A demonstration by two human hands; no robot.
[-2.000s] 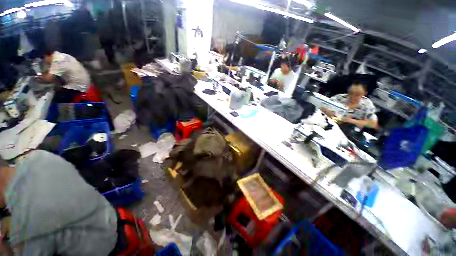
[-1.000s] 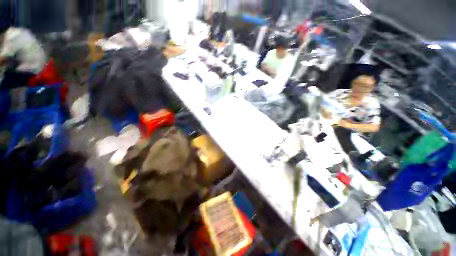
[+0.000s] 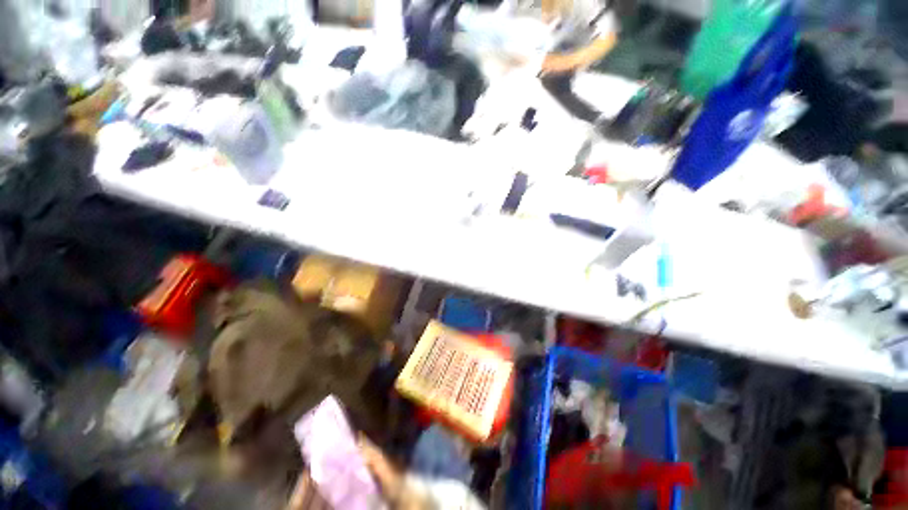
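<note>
A slim pink smartphone [image 3: 339, 456] shows at the bottom edge, left of centre, tilted and blurred. My right hand [image 3: 386, 476] is at its right side and appears closed on it, with a pale cuff or wrist running off to the lower right. A small patch of skin shows at the phone's lower left edge, cut off by the picture. I cannot tell if it is my left hand or fingers of the same hand. No screen detail can be read.
A long white table [image 3: 398, 234] crosses ahead, with dark small parts and a blue bag [image 3: 732, 115]. Below it are a yellow-framed panel [image 3: 458, 379] on a red stool, a brown cloth heap [image 3: 259, 349], a blue crate [image 3: 545, 428] with red cloth, and another red stool [image 3: 181, 294].
The view has swung right and down, closer to the table. The phone and hand have come into view at the bottom. The seated people's faces have left the picture.
</note>
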